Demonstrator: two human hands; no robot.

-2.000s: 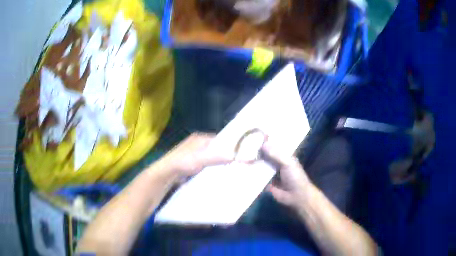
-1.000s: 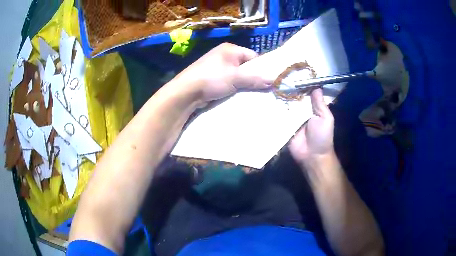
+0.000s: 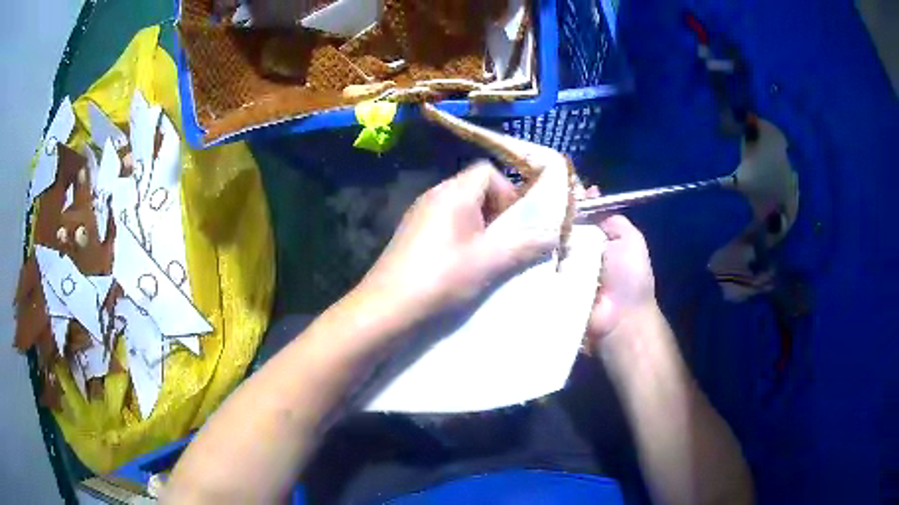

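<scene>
A plush panel (image 3: 493, 345) with its white backing facing up is held above the lap. Its upper part is folded over, and a brown pile edge shows along the fold. A thin metal rod (image 3: 660, 192) points left from its pale holder (image 3: 767, 182) and its tip end meets the panel at the fold; the tip itself is hidden. My left hand (image 3: 453, 237) grips the folded part from the left, fingers bent. My right hand (image 3: 626, 281) holds the panel's right edge just below the rod, its fingers partly hidden behind the panel.
A blue basket (image 3: 582, 99) with brown and white panels stands at the top, a yellow-green scrap (image 3: 375, 125) on its rim. A yellow bag (image 3: 232, 266) at left holds a heap of panels (image 3: 148, 286). A blue surface (image 3: 838, 325) lies at right.
The panel, flat a second ago with its brown-edged ring around the rod, is now folded over at the top. My left hand has turned and closed on the fold. The view has shifted slightly.
</scene>
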